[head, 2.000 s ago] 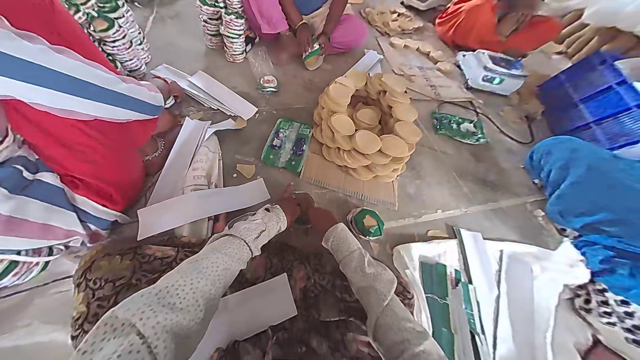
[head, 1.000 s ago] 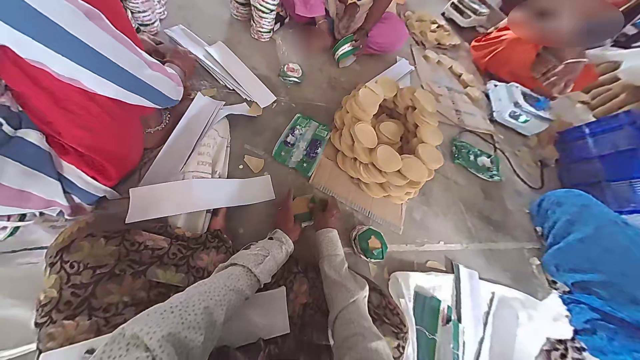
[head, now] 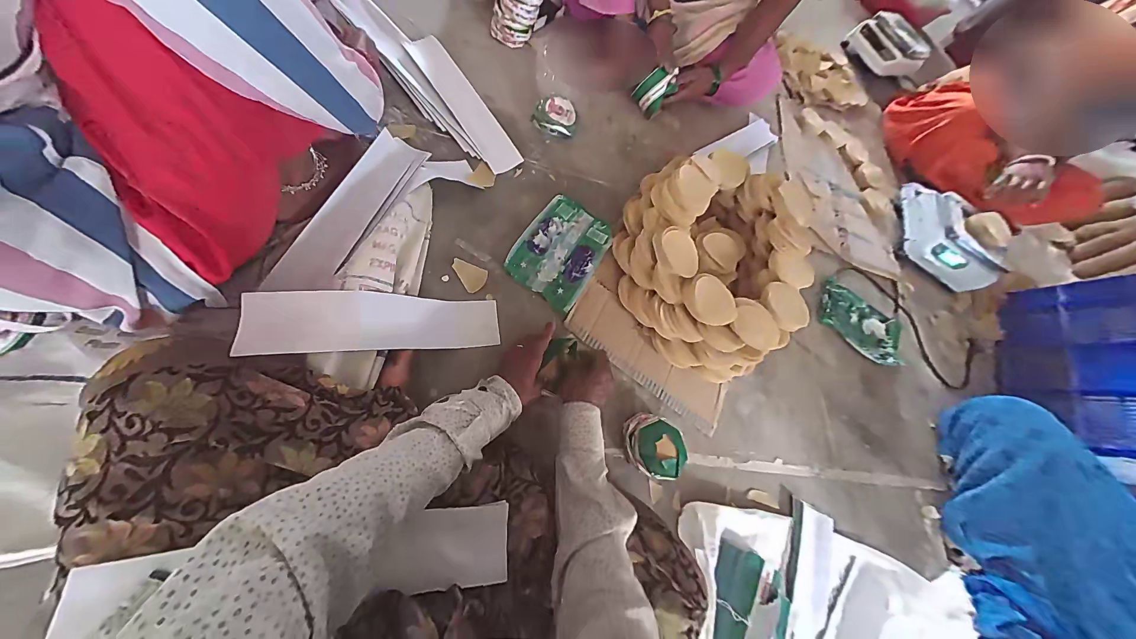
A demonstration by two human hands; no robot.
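My left hand [head: 526, 362] and my right hand [head: 586, 377] meet around a small green piece [head: 557, 353] near the middle of the view; its shape is mostly hidden by the fingers. Just beyond them a green printed packet [head: 557, 253] lies against a corrugated cardboard sheet [head: 661, 373]. Stacked thin tan discs [head: 710, 302] form a ring on that sheet. To the right of my right hand stands a round green-lined container [head: 657, 446] with a tan piece inside. A white paper strip [head: 366, 321] lies left of my left hand.
Several white strips [head: 461, 102] lie at the upper left. Green and white sheets rest on a white sack [head: 887, 577] at lower right. A digital scale [head: 950, 235], a green packet [head: 861, 321] and a blue crate [head: 1065, 355] are at right. Other people sit around.
Tan material seen between my hands one second ago is now hidden, and green shows there instead. The person across now holds the green and white item higher, off the floor. The view has shifted somewhat.
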